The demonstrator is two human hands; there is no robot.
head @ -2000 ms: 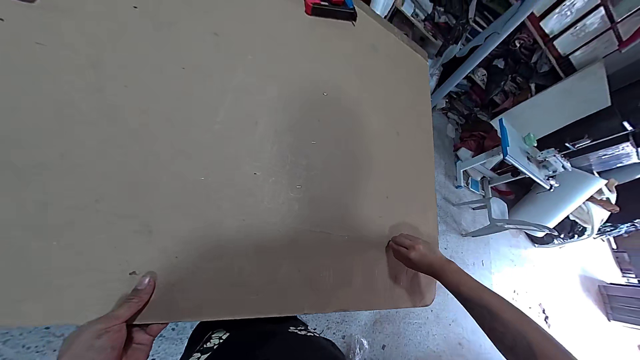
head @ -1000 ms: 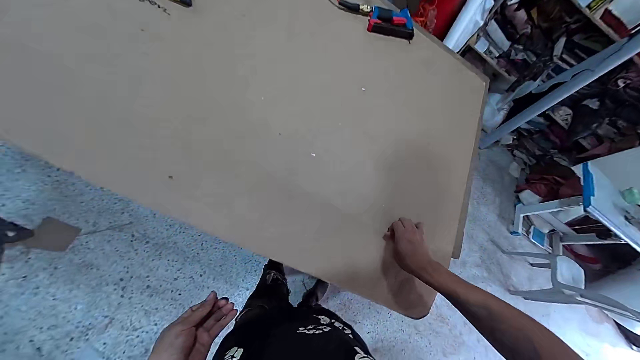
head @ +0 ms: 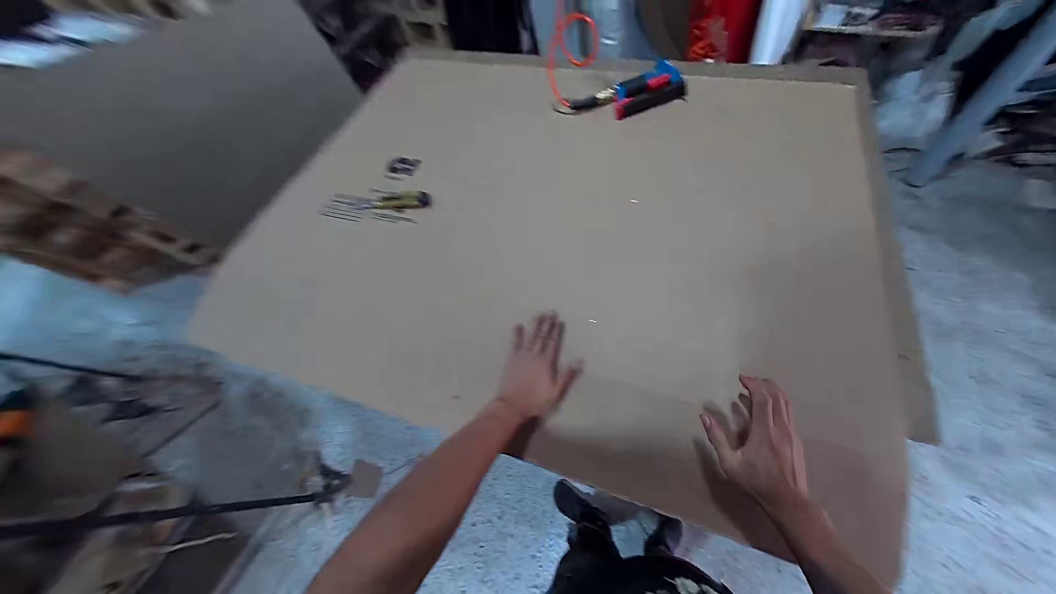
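A large tan fibreboard-like sheet [head: 627, 264] spans the view, its near edge just before my legs. Over its near middle part is my left hand [head: 535, 375], palm down, fingers spread, holding nothing. To the right, my right hand [head: 761, 437] is above the sheet with fingers curved and apart, also empty. Near the far edge lies a blue, red and black air stapler or nailer [head: 650, 89], joined to an orange coiled hose [head: 554, 58]. A screwdriver-like tool [head: 402, 200] with a yellowish handle lies at the left, beside a small dark item [head: 403, 167]; blur hides its details.
Another sheet [head: 906, 363] shows beneath the right edge. A grey-brown panel [head: 190, 107] stands at upper left near wooden pallets [head: 91, 219]. Dark bars [head: 165, 518] and scraps are on the speckled floor at lower left. A grey metal leg [head: 982, 99] rises at the right.
My left hand has come from beside the near edge to over the sheet. My right hand, earlier closed on or near the surface, has opened. The view has swung widely.
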